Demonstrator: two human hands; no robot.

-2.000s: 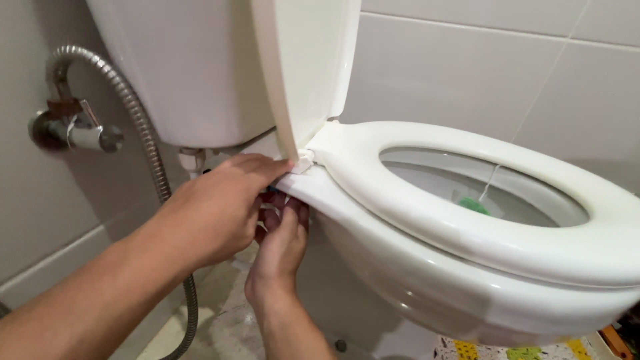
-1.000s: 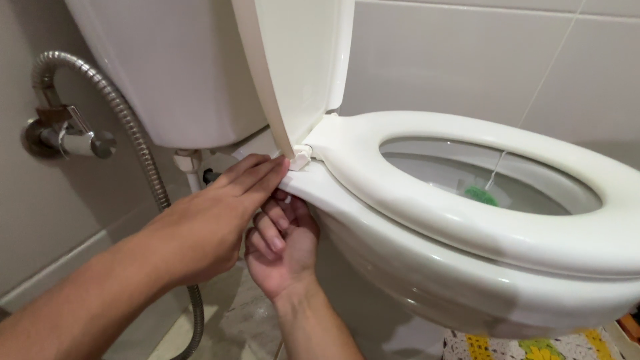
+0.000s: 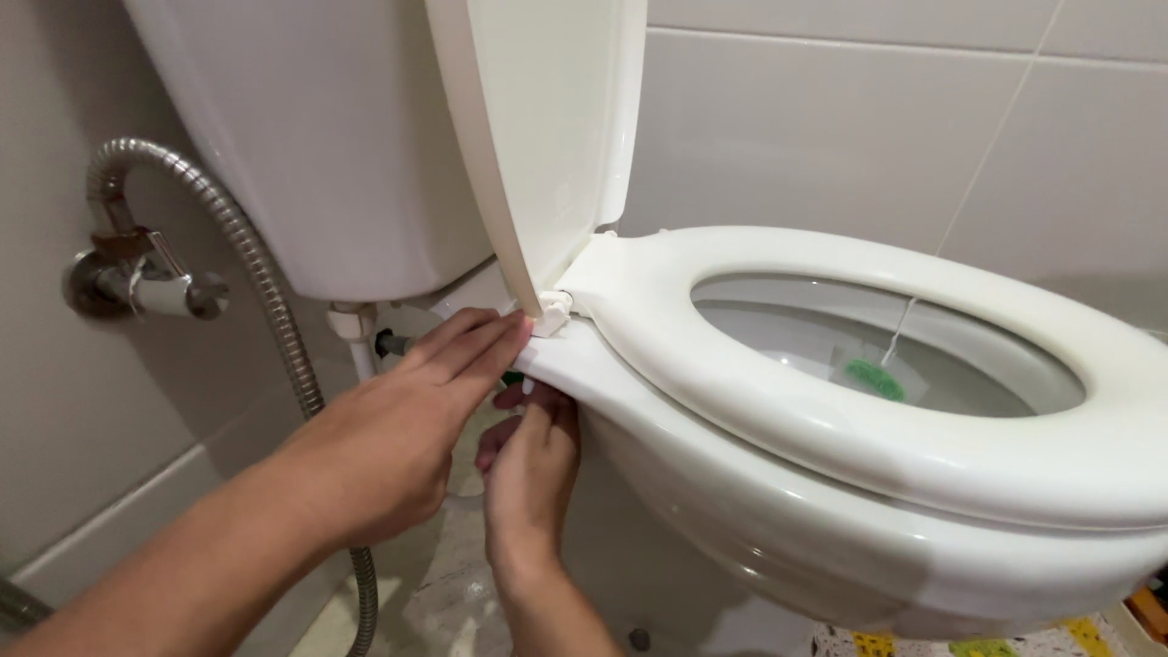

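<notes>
My left hand point(image 3: 401, 429) lies over the rear ledge of the toilet bowl point(image 3: 730, 511), its fingertips against the white plastic seat hinge point(image 3: 552, 313). Under that ledge, my right hand point(image 3: 534, 465) reaches up with bent fingers at a small white piece point(image 3: 527, 387); a bit of green shows beside it. The bowl's rim hides the right fingertips, so their hold is unclear. The white toilet seat point(image 3: 821, 447) is down on the bowl, and the toilet lid point(image 3: 557, 119) stands raised near the cistern point(image 3: 328, 155).
A metal angle valve point(image 3: 169, 287) and a flexible metal hose point(image 3: 260, 265) are at the left wall. A white pipe fitting point(image 3: 351, 324) sits under the cistern. A green toilet block point(image 3: 874, 379) hangs in the bowl. A patterned mat point(image 3: 981, 646) lies on the floor at lower right.
My right hand has turned from palm showing, fingers curled, to reaching up under the ledge. My left hand remains at the hinge.
</notes>
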